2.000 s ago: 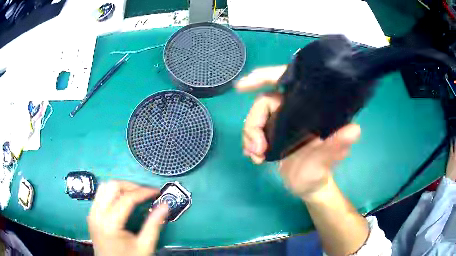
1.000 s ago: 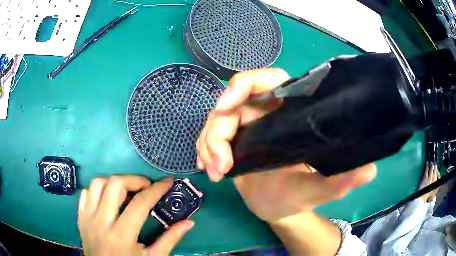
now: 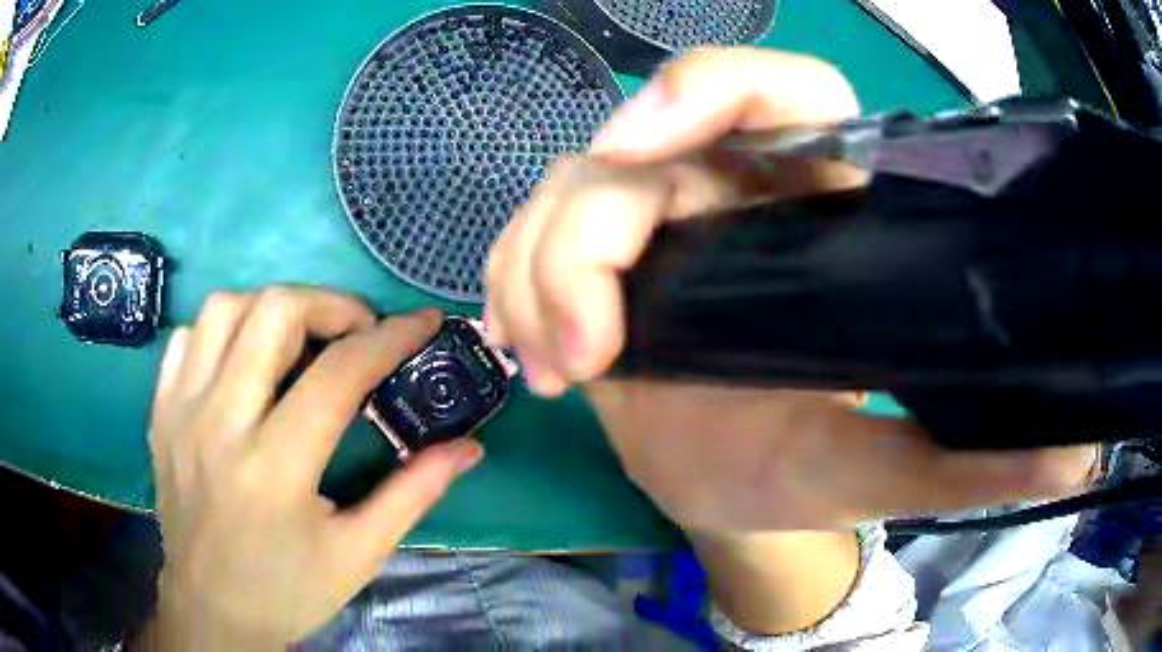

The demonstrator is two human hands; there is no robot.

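Note:
A watch body with a glossy black back cover and pinkish rim lies back side up on the green mat. My left hand holds it by its edges between thumb and fingers. My right hand grips a thick black electric screwdriver, with its front end by the watch's upper right corner. My fingers hide the bit, so I cannot tell if it touches the watch.
A black round screw tray lies just beyond the watch, and a deeper one stands behind it, cut off by the top edge. Another black watch body lies at the left. A cable runs at the lower right.
The driver's front end has come to the watch's upper right corner. The view has shifted, so the trays sit higher in the picture. My left hand still holds the watch.

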